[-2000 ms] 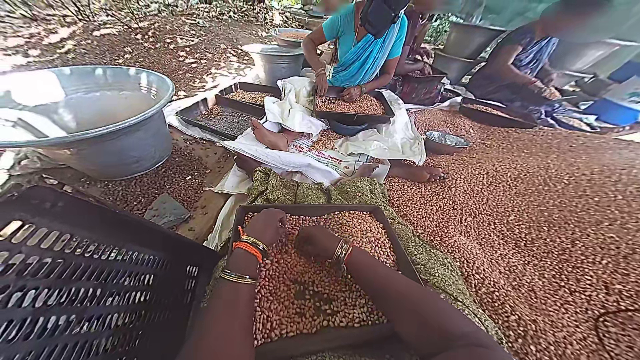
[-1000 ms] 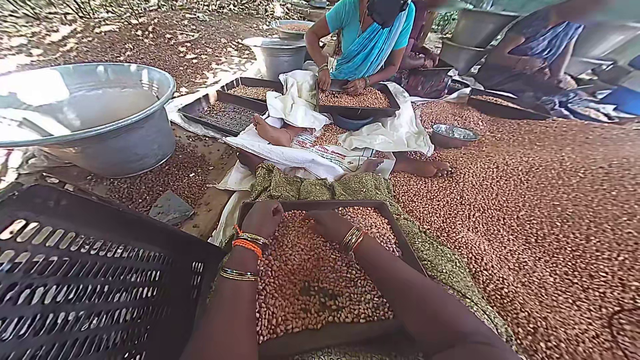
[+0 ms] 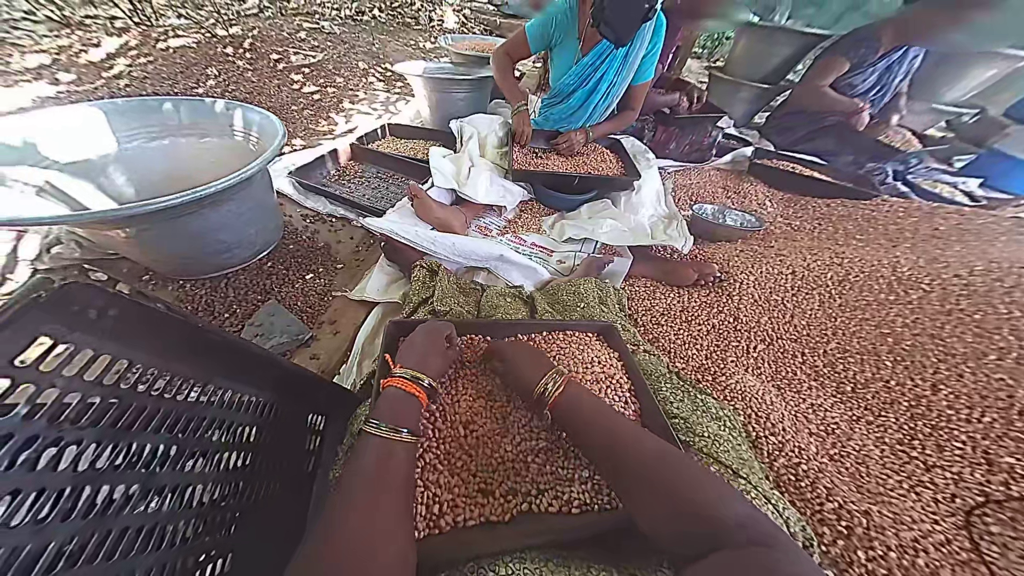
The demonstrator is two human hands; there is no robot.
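A dark rectangular tray [image 3: 532, 528] rests on my lap over green patterned cloth [image 3: 704, 424], filled with reddish-brown nuts or seeds [image 3: 496, 448] that look like peanuts. My left hand [image 3: 430, 350], with orange and gold bangles at the wrist, is at the tray's far left corner, fingers curled down at the nuts. Just right of it, my right hand [image 3: 520, 366] touches the nuts near the far side, its fingertips pointing left. The fingers of both hands are largely hidden, so whether either grips a nut cannot be told.
A slotted black plastic crate [image 3: 160, 432] stands at left, below a large metal tub [image 3: 200, 208]. Loose nuts [image 3: 864, 344] cover the ground at right. Ahead, a person [image 3: 592, 72] handles nuts in another tray [image 3: 576, 168]; a metal bowl [image 3: 724, 222] and a seated person [image 3: 848, 96] are farther right.
My right hand was nearer the tray's far edge one second ago and is now a little closer to me. My left hand stays around the far left corner.
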